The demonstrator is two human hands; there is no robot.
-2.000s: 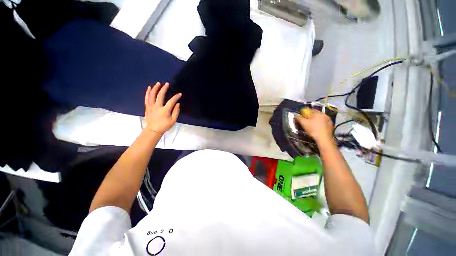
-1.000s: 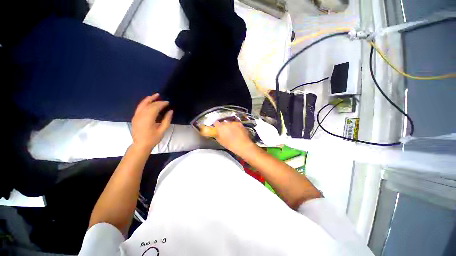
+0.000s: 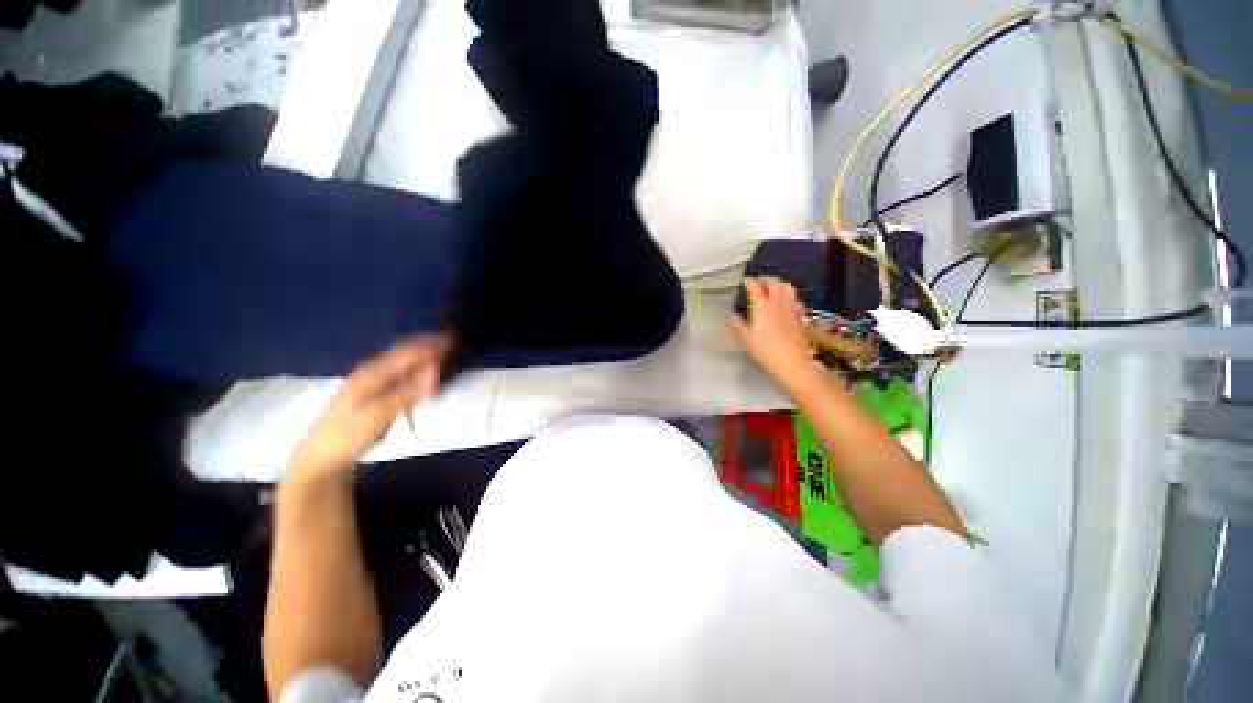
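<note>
The black garment piece lies over the right end of the navy board, its far part running up to the top of the view. My left hand is blurred at the garment's near left edge; whether its fingers grip the cloth is unclear. My right hand is beside the iron, left of its orange-tan handle, with fingers apart and nothing visible in them. The iron sits at the dark rest pad, partly hidden by the hand and hose end.
A pile of black garments is at left. White padding runs along the board's near side. A red crate and green container are below the iron. A yellow tube and black cables loop above; a control box is at right.
The iron has gone from the garment's near edge back to the rest pad at right. My right hand has moved right and come off the handle. My left hand has shifted slightly down in the view.
</note>
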